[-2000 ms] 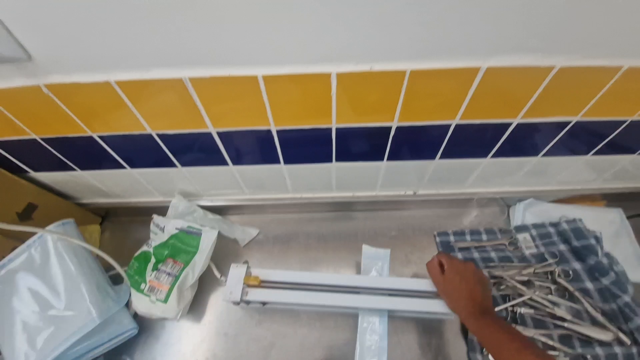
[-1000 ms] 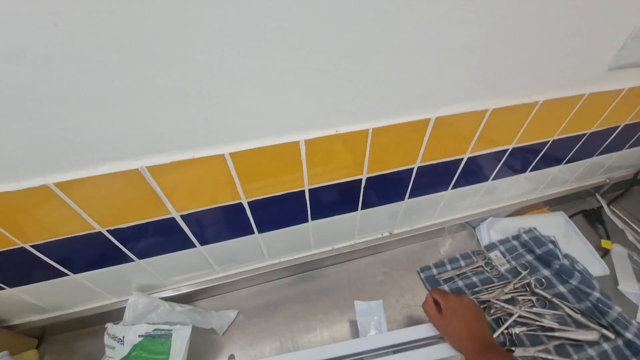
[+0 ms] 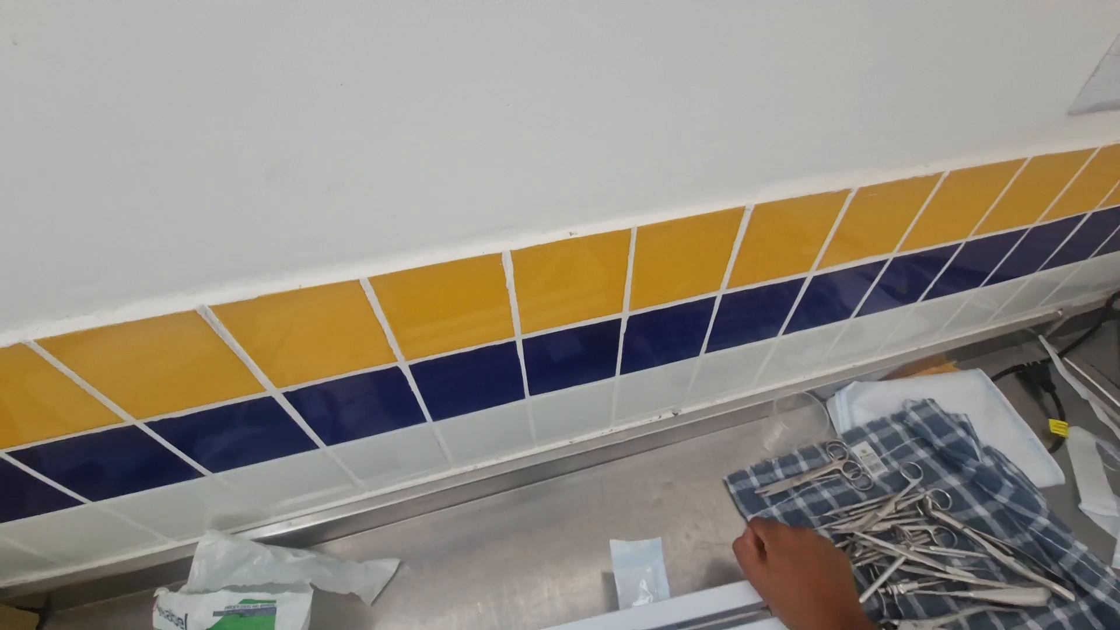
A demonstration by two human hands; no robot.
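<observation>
My right hand (image 3: 801,569) is curled, knuckles up, at the right end of the white arm of a bench-top heat sealer (image 3: 674,610) low in the view; its fingertips are hidden. A clear-and-blue sterilization pouch (image 3: 639,570) lies at the sealer's far side, its lower part out of sight. Just right of my hand, a pile of metal surgical instruments (image 3: 941,547) rests on a blue checked cloth (image 3: 989,464). Ringed scissors or a clamp (image 3: 818,472) lie apart near the cloth's far left corner. My left hand is not in view.
A white and green plastic package (image 3: 236,604) lies at the lower left of the steel counter (image 3: 490,534). A folded pale wrap (image 3: 962,411) is behind the cloth. A black cable (image 3: 1041,376) with a yellow tag lies at right. The tiled wall (image 3: 569,289) bounds the counter's back.
The view has swung up and tilted, so most of the sealer has left the frame. My right hand stays at the sealer's right end.
</observation>
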